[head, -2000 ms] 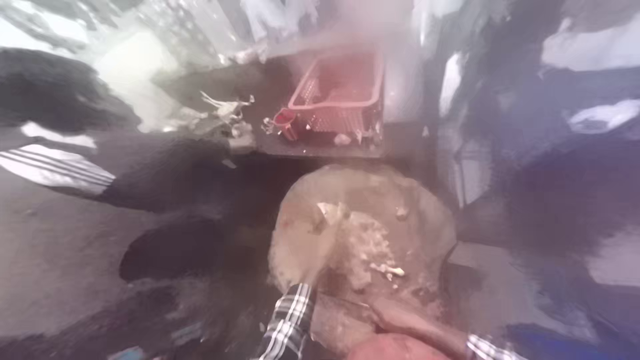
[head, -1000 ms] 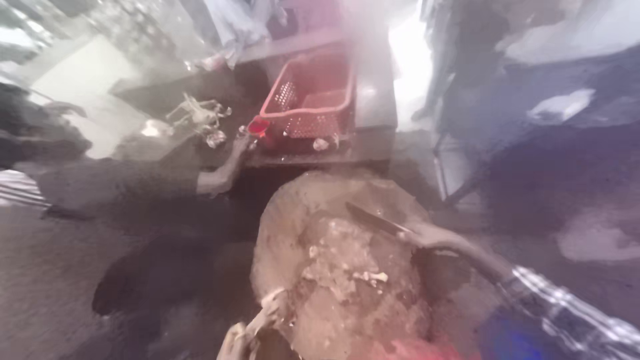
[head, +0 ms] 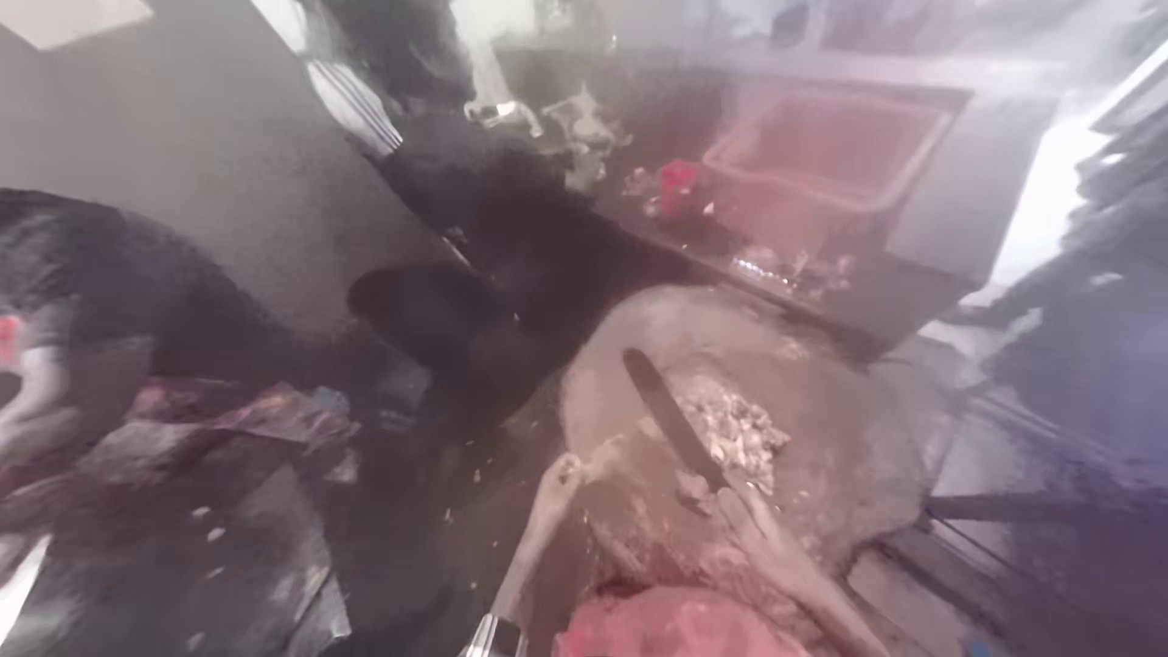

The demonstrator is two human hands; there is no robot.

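My right hand (head: 744, 511) is closed on the handle of a long-bladed knife (head: 671, 415), whose blade points up and left over a round wooden chopping block (head: 849, 429). Against the blade's right side lies a heap of chopped pale meat (head: 735, 433). My left hand (head: 570, 470) is at the block's left edge, below and left of the blade; blur hides whether its fingers hold anything. Small scraps lie near the knife tip of the handle. A large red mass (head: 680, 625), seemingly meat, is at the bottom edge close to me.
Behind the block, a dark table (head: 931, 292) carries a red plastic basket (head: 876, 201), a small red cup (head: 677, 178) and pale poultry pieces (head: 584, 123). Another person (head: 82, 274) is at the left, near a heap of mixed items (head: 265, 411). More people stand farther back.
The knife blade now points up-left across the block, beside a more gathered heap of chopped meat. The other person's hand near the red cup is gone from there. The view has turned left.
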